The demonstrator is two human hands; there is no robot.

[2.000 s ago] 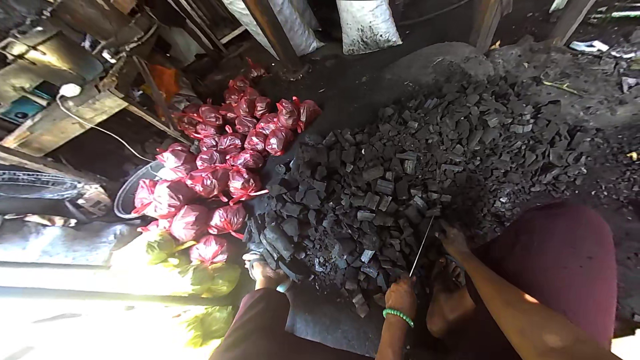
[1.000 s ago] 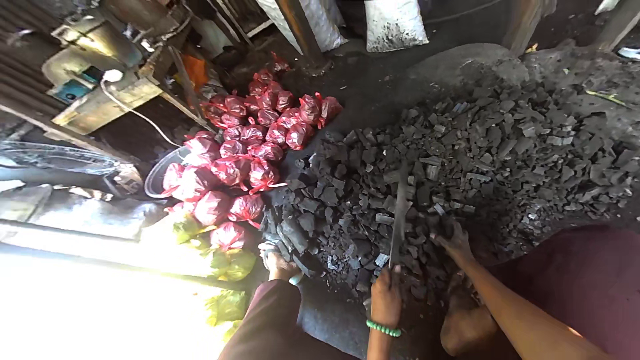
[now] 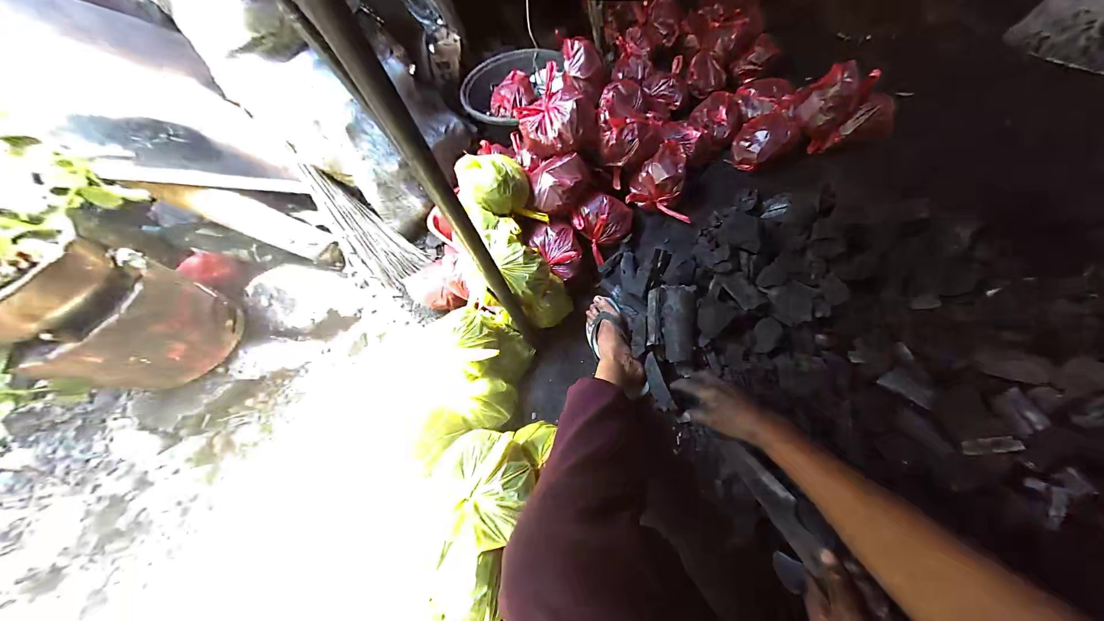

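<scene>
My right hand [image 3: 718, 407] reaches in from the lower right, blurred, fingers apart, beside a long curved charcoal piece [image 3: 660, 384]; whether it touches the piece is unclear. Low in the view, my left hand [image 3: 832, 593] is closed round a long dark blade [image 3: 772, 496], which points up and left below my right forearm. Its grip is partly in shadow. Thick charcoal sticks [image 3: 679, 323] lie beside my sandalled foot [image 3: 611, 338]. Broken charcoal [image 3: 789, 302] spreads to the right.
Tied red plastic bags [image 3: 561, 121] crowd the top, some in a round tub [image 3: 473, 90]. Yellow-green bags [image 3: 483, 483] line the left of my leg. A dark pole [image 3: 414, 155] slants across them. A stick broom [image 3: 354, 224] and broken curved pieces [image 3: 164, 319] lie farther left.
The view has swung left. My right hand has moved from the middle of the charcoal heap to the thick pieces near my foot. The blade is now lower, beneath my right forearm.
</scene>
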